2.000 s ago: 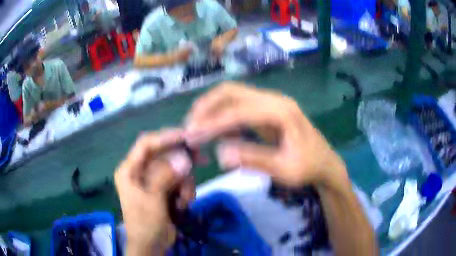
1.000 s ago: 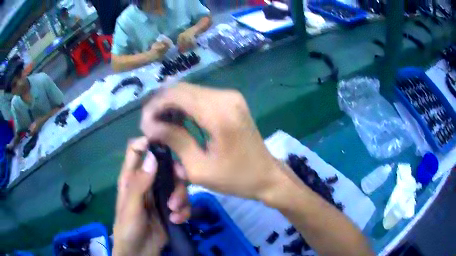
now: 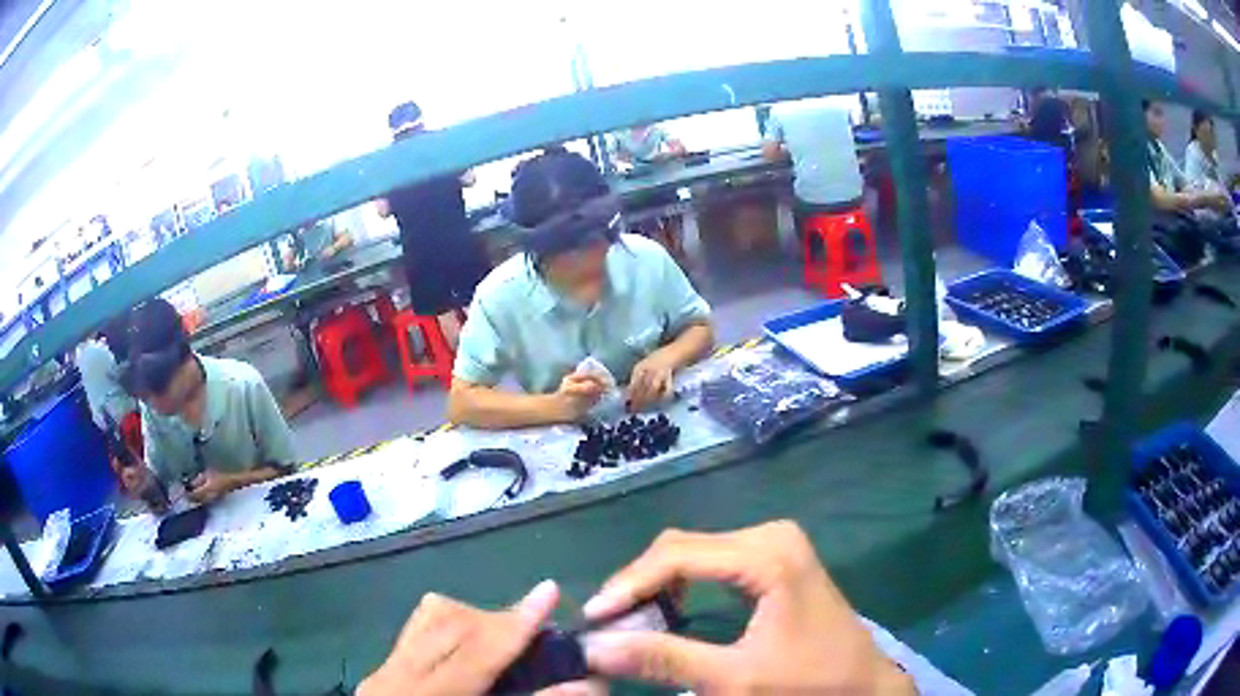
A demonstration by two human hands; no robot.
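Note:
My left hand point(image 3: 456, 650) is at the bottom centre, cut off by the lower edge, with its fingers closed on a black headband part point(image 3: 547, 661). My right hand point(image 3: 762, 619) is beside it on the right, thumb and fingers pinching a dark piece with a pale strip point(image 3: 645, 623) against the end of the black part. The two hands nearly touch. Most of the part is hidden by the fingers and the frame's edge.
A green conveyor point(image 3: 870, 510) carries spaced black bands point(image 3: 957, 468). A clear plastic bag point(image 3: 1068, 564), a blue cup point(image 3: 1175, 650) and a blue tray of rowed parts point(image 3: 1190, 500) are at the right. Green posts and a rail cross above. People sit opposite at a white-covered bench.
The view has tilted up, so the tray and white sheet in front of me are out of the picture. My hands appear lower, and my right hand has turned to pinch beside the left.

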